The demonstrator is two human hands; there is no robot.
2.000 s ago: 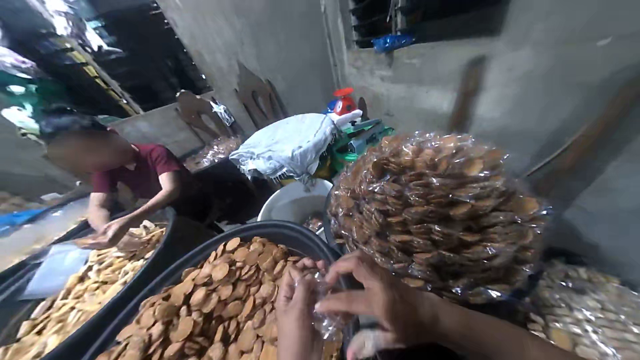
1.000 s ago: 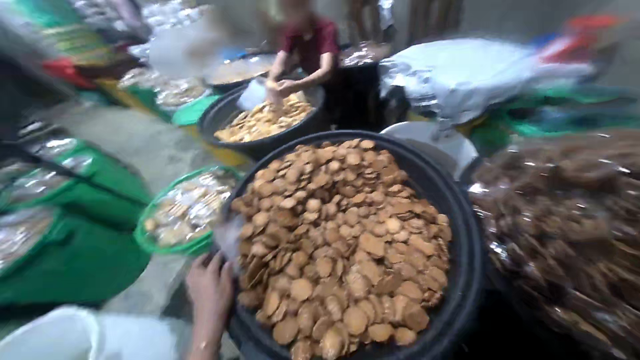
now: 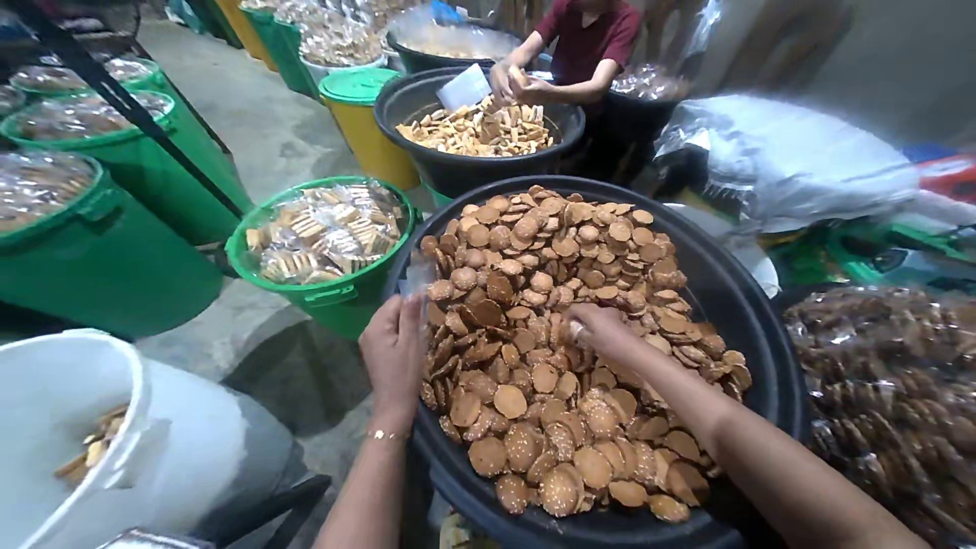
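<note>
A wide black plastic tub (image 3: 778, 358) full of round brown cookies (image 3: 526, 446), some dotted with sesame, fills the middle of the view. My left hand (image 3: 394, 354) is at the tub's left rim, its fingers pinched on a clear plastic bag (image 3: 418, 276). My right hand (image 3: 598, 329) reaches down into the cookies near the tub's centre, fingertips among them; whether it grips any is hidden.
Green tubs (image 3: 316, 293) of bagged cookies stand left, a white bucket (image 3: 141, 396) lower left. Across, a person's hands (image 3: 522, 82) work over another black tub (image 3: 412, 156). Heaped bagged cookies (image 3: 892, 396) lie right, a white sack (image 3: 793, 156) behind.
The view has swung left and down. My hands were together over the tub's right side two seconds ago; now they are apart, the right one in the cookies, the left at the left rim.
</note>
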